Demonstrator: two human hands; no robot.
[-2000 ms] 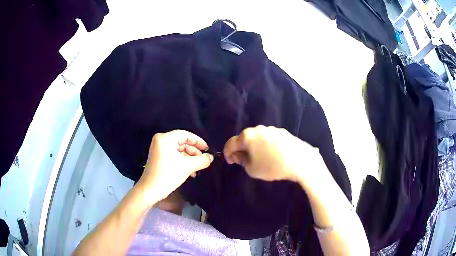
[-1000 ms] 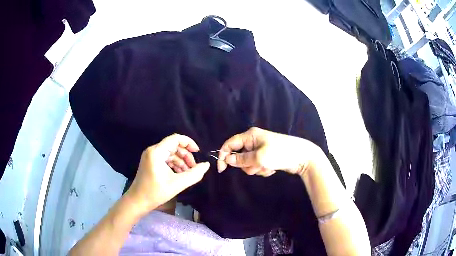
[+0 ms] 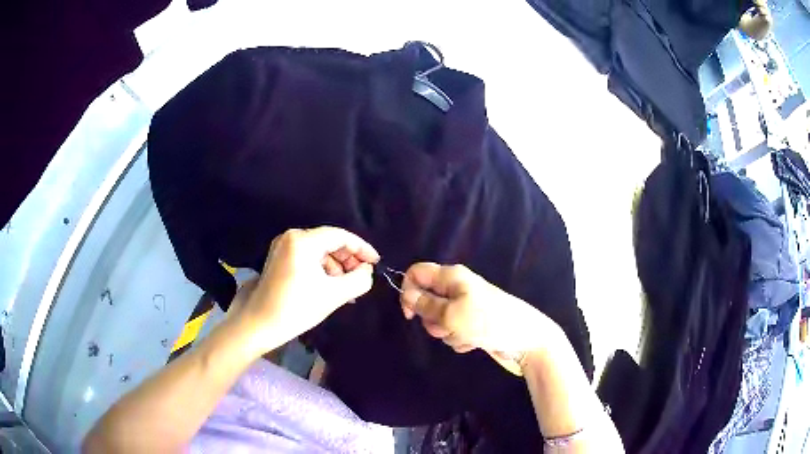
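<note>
A large dark jacket lies spread in front of me, with a dark hanger in its collar, the hook at the far side. My left hand is over the jacket's middle, thumb and forefinger pinched on the dark front edge of the jacket; the pinched part is mostly hidden. My right hand is just to its right and holds a thin silvery wire tool between thumb and fingers. The tool's narrow prongs point left and reach close to my left fingertips. Buttons cannot be made out.
Black garments with hanger hooks lie at right, with blue-grey cloth beyond. Dark folded garments lie at the far right of the white tabletop. Dark cloth fills the upper left. A hand shows at the top right.
The view has shifted a little. My left fingertips have closed on the jacket edge again, and more of the wire tool shows between my hands. Yellow-black tape has come into view at lower left.
</note>
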